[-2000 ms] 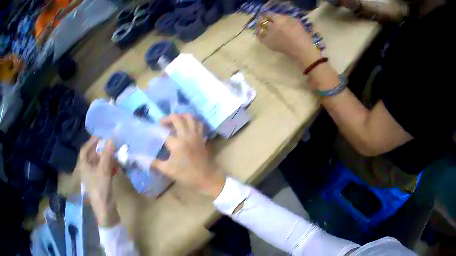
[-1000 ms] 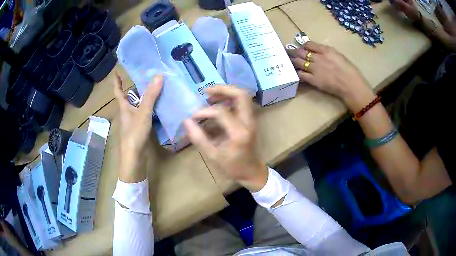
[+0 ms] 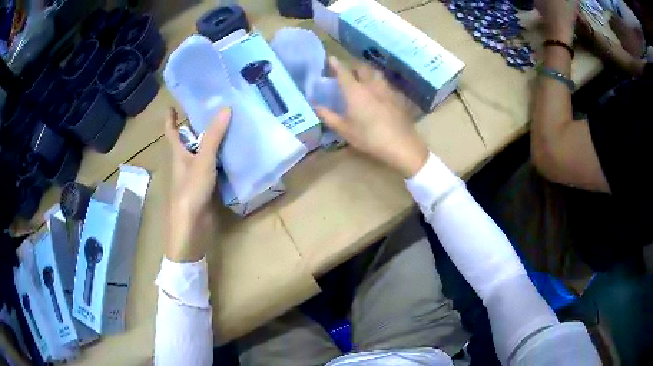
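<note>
My left hand (image 3: pixel 193 168) holds a milky sleeve (image 3: pixel 243 136), fan-shaped with a round top, and a small white cable bundle (image 3: pixel 189 139) between fingers and thumb. The sleeve lies over a light blue and white gift box (image 3: pixel 243 202), mostly hidden under it. Another gift box (image 3: pixel 276 89) with a fan picture lies beside it. My right hand (image 3: pixel 379 118), slightly blurred, reaches over a second pale sleeve (image 3: pixel 302 61); whether its fingers touch or grip it I cannot tell. A further gift box (image 3: pixel 401 53) lies tilted at the upper right.
Several upright gift boxes (image 3: pixel 97 254) stand at the left, a dark fan head (image 3: pixel 75 200) among them. Dark rounded fan bases (image 3: pixel 127 75) are piled at upper left. A patterned heap (image 3: pixel 494 28) lies at upper right, near a co-worker's arm (image 3: pixel 550 107). The brown-papered table (image 3: pixel 344 196) has its edge before me.
My right hand has moved right and up from the held sleeve to the second one. The right-hand box has turned and tipped. The co-worker's hand has withdrawn up and right.
</note>
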